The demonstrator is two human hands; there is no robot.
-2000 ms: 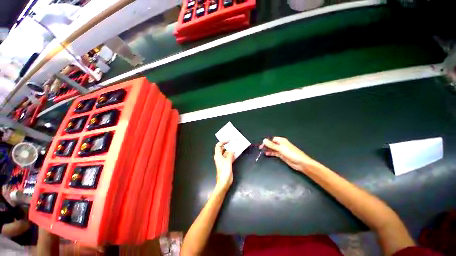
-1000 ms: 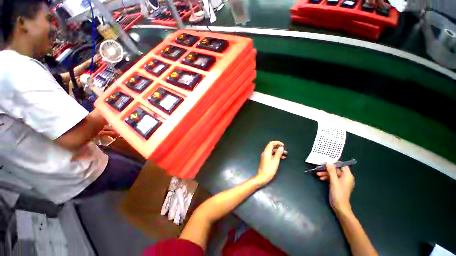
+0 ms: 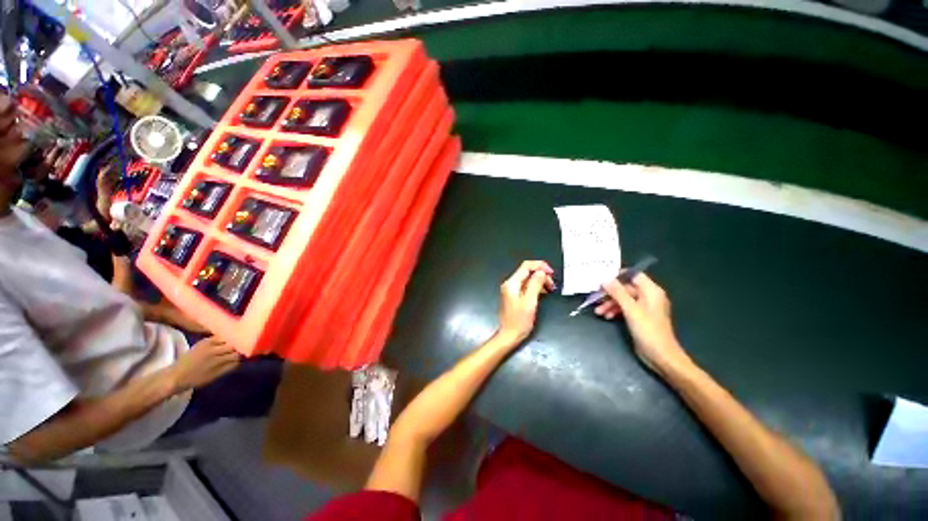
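A white sticker sheet [image 3: 589, 247] with rows of tiny marks stands or lies slightly curled above the dark green bench, between my hands. My right hand [image 3: 639, 305] holds slim tweezers [image 3: 623, 280], whose pale tip points down and left, just below the sheet's lower edge. My right fingers are at the sheet's lower right corner; I cannot tell if they grip it. My left hand [image 3: 525, 295] is left of the sheet, fingertips pinched together; whether something tiny is between them cannot be told.
A thick red-orange tray stack [image 3: 392, 193] with black phone units [image 3: 292, 163] stands at left. Below it is an open cardboard box [image 3: 305, 422] with whitish packets. A co-worker [image 3: 81, 326] is at far left. A folded white sheet [image 3: 904, 436] lies at lower right. A white rail [image 3: 692, 183] borders the green conveyor.
Since one second ago the view has shifted. The tweezers' tip now points more downward, and the sheet sits closer to my left hand. Two seconds ago my left hand held the sheet.
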